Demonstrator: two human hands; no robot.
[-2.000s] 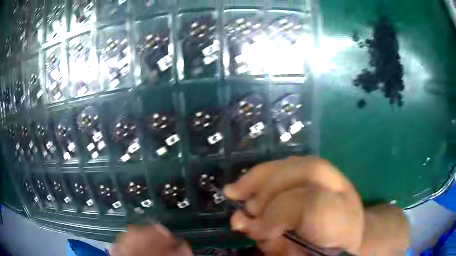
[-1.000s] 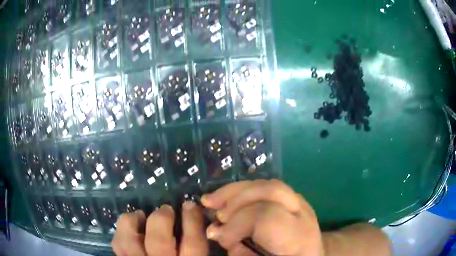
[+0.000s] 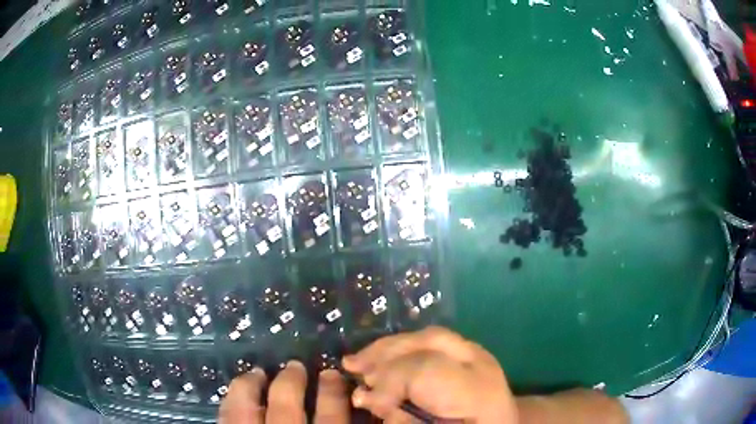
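Note:
A clear blister tray (image 3: 441, 273) holds rows of small dark modules (image 3: 318, 295) with shiny dots and white squares. My right hand (image 3: 439, 377) grips dark tweezers (image 3: 414, 409) over the tray's near row; their tips meet a module near my left fingertips. My left hand (image 3: 286, 397) is cut off by the bottom edge. Its fingers are bent over the near row beside my right hand; whether they hold the module is hidden. A pile of small black rings (image 3: 551, 195) lies on the green surface to the right of the tray.
The glossy green surface (image 3: 630, 290) carries glare. A white tube (image 3: 695, 54) lies at the upper right, with a red light near the right edge. Thin clear cables (image 3: 719, 331) curve at the lower right beside something blue. A yellow object (image 3: 7, 211) shows at the left edge.
The view has shifted, so more of the tray and right side shows. My left hand came in beside my right between two seconds and one second ago. Both hands stay close together at the near row.

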